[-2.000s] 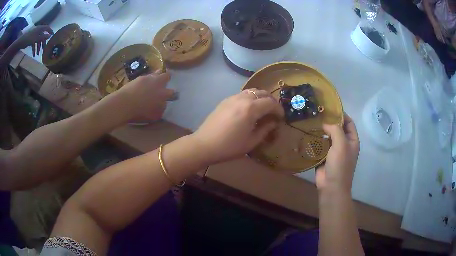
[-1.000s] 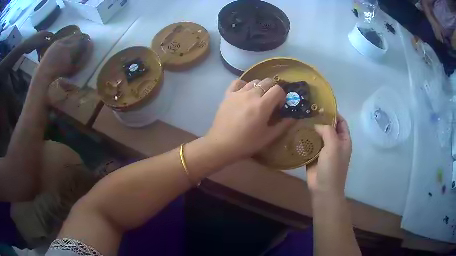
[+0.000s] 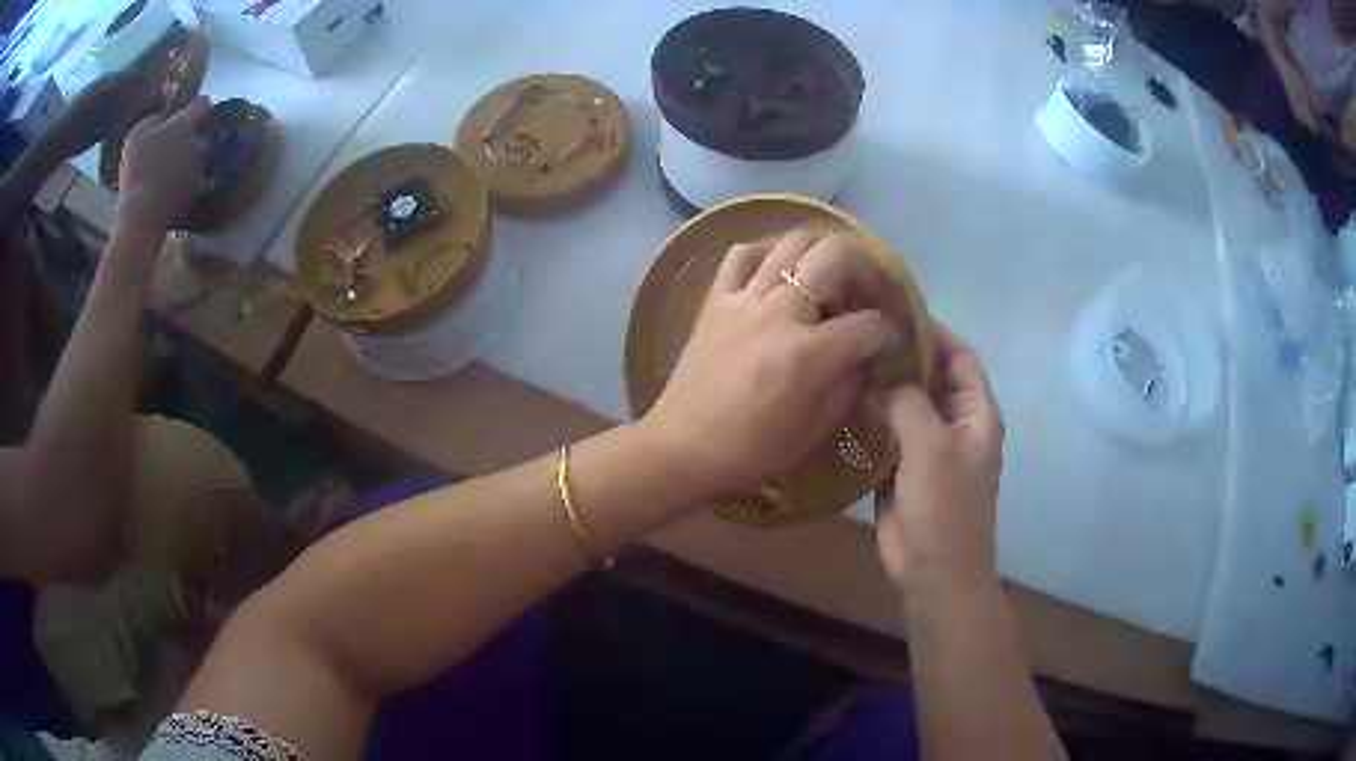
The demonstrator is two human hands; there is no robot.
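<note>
A tan-gold base shell [image 3: 677, 305] is held tilted in front of me. My left hand [image 3: 788, 342] reaches over its inside, with a ring and a bangle showing, and its fingertips meet my right thumb near the right wall. My right hand [image 3: 944, 454] grips the shell's right rim, thumb inside and fingers outside. The vent grille [image 3: 863, 445] shows below the fingertips. The cooling fan in this shell is hidden behind my left hand. Whether my left fingers pinch a wire or a small part cannot be seen.
A second tan shell with a fan [image 3: 405, 210] sits on a white drum at left. A flat tan shell [image 3: 543, 137] lies behind it. A dark shell [image 3: 757, 78] tops a white drum. A small-parts bowl [image 3: 1142, 357] is at right. Another person's arm [image 3: 89, 342] works at far left.
The held shell and both my hands have moved left. My left hand now covers the fan, and its fingertips are closer to my right thumb. The neighbour's hands have left the nearer fan shell.
</note>
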